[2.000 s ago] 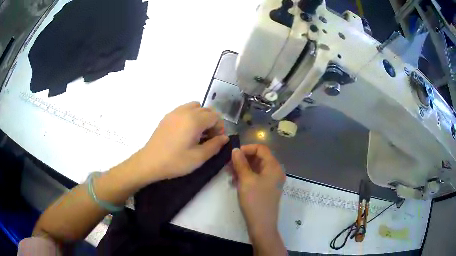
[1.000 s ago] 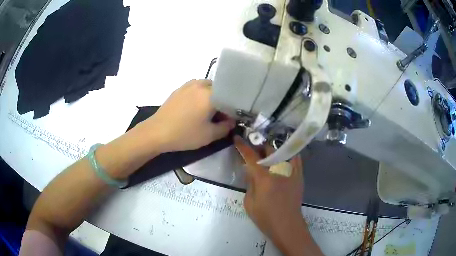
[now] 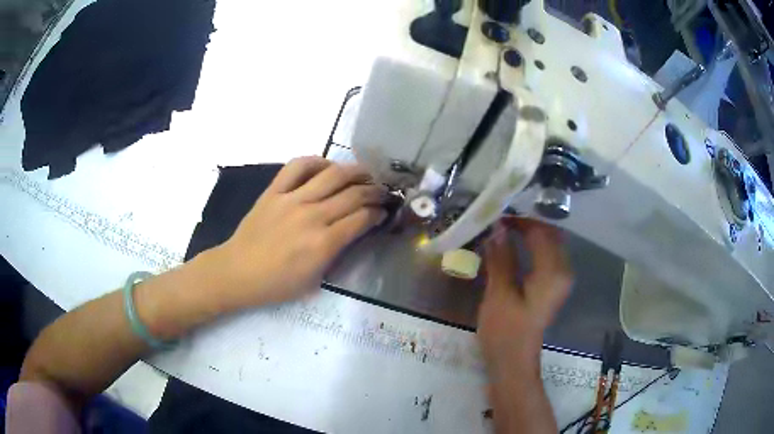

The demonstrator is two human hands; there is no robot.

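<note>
A black cloth piece (image 3: 222,203) lies on the white table and machine bed, running under my left hand toward the needle area. My left hand (image 3: 310,222) lies flat on it, fingertips beside the presser foot (image 3: 397,197). My right hand (image 3: 524,269) is right of the needle, behind the cream knob (image 3: 461,264), thumb and fingers apart and slightly blurred; nothing shows in it. The white sewing machine head (image 3: 429,110) hides part of the needle area and the cloth's end.
A black stack of cut panels (image 3: 114,80) lies at the far left. Orange-handled snips (image 3: 605,394) with dark cord lie at the lower right. A printed ruler (image 3: 373,332) runs along the near edge. Dark cloth (image 3: 212,415) shows below the table edge.
The black cloth went from between both hands to under the machine head. My left hand has flattened on it. My right hand has moved right, away from the needle.
</note>
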